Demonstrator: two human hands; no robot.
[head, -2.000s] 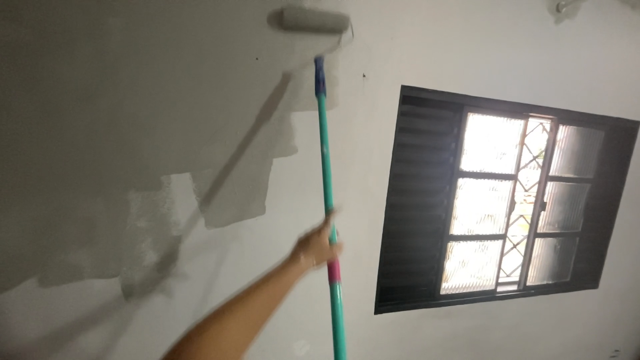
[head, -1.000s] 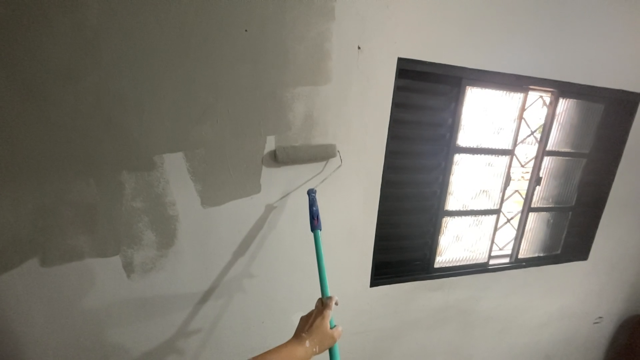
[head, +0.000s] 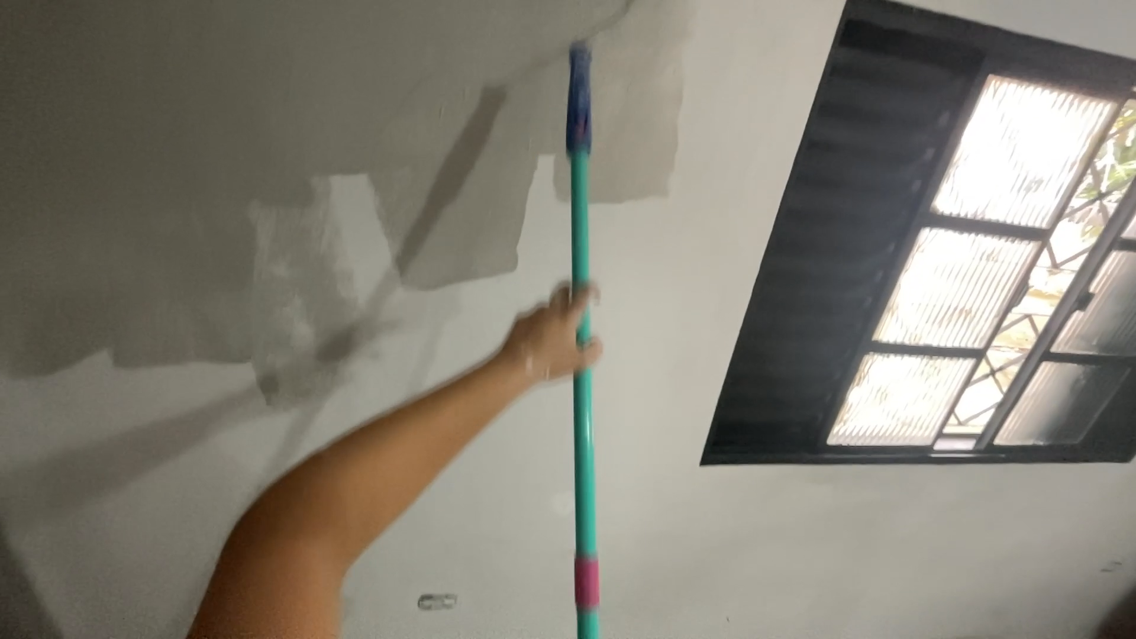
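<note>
My left hand [head: 555, 337], its arm reaching in from the lower left, is closed around a green extension pole [head: 582, 444] that stands nearly upright. A pink collar [head: 587, 581] sits low on the pole, and a blue threaded-end grip [head: 579, 98] caps its top. Above it, part of the roller's wire frame [head: 612, 27] shows at the upper edge; the roller cover is out of view. Behind the pole, darker grey paint [head: 461, 213] with a ragged lower edge covers the upper left of the pale wall [head: 657, 373]. My right hand is not in view.
On the right, a dark metal window frame [head: 772, 293] holds ribbed glass panes [head: 958, 284] and a diamond-pattern grille. A small oblong wall fitting [head: 437, 602] is low on the wall. Shadows of the arm and pole fall across the wall to the left.
The pole and my left hand have moved up since one second ago, and the roller cover has left the view. The paint now reaches lower beside the window than in the earlier frames.
</note>
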